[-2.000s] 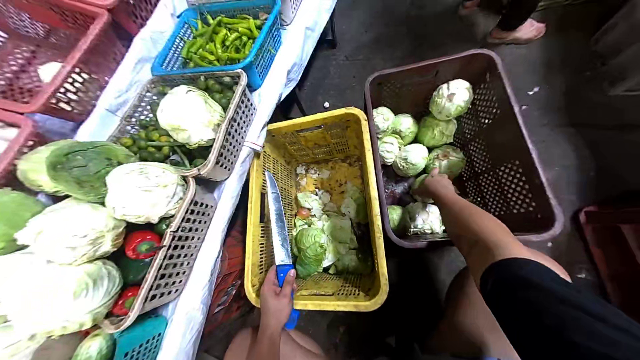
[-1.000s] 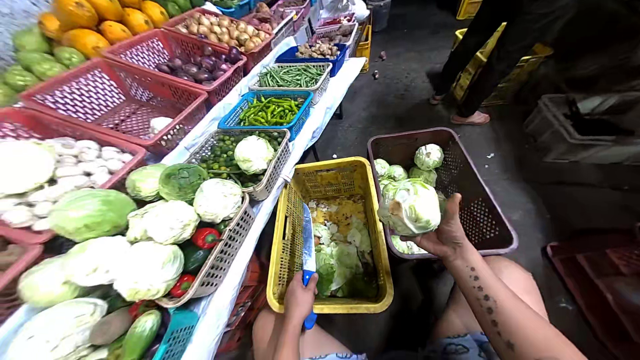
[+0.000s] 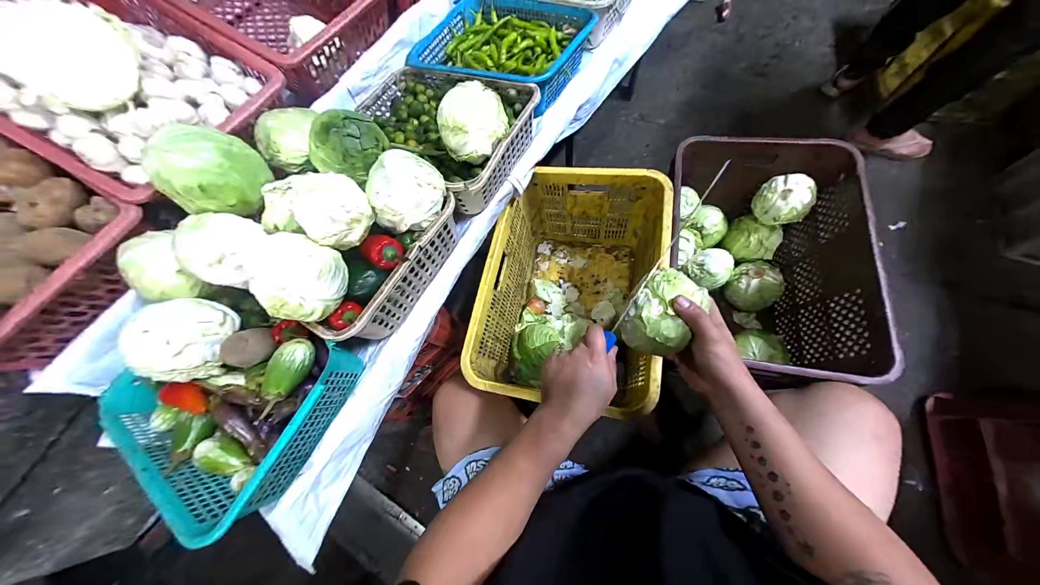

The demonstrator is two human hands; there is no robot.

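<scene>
My left hand (image 3: 578,378) is closed on the blue handle (image 3: 609,341) of a long knife, over the near part of a yellow plastic crate (image 3: 479,325). The knife's thin blade (image 3: 674,236) points up and to the right, its lower part against the left side of a green cabbage (image 3: 664,313). That cabbage rests in my right hand (image 3: 708,341), thumb on top. Cut leaves and scraps (image 3: 552,325) lie in the yellow crate. Beside it on the right, a dark plastic crate (image 3: 881,325) holds several cabbages (image 3: 751,237).
At the left a cloth-covered stand (image 3: 382,374) bears baskets of cabbages, red peppers and green chillies (image 3: 508,45). A teal basket (image 3: 195,520) of eggplants stands at its near end. A person's foot (image 3: 894,145) is beyond the dark crate; a red crate (image 3: 987,479) lies at the right edge.
My right hand lifted a cabbage from the dark crate and has brought it to the knife. My left hand has tilted the blade to the right, against the cabbage.
</scene>
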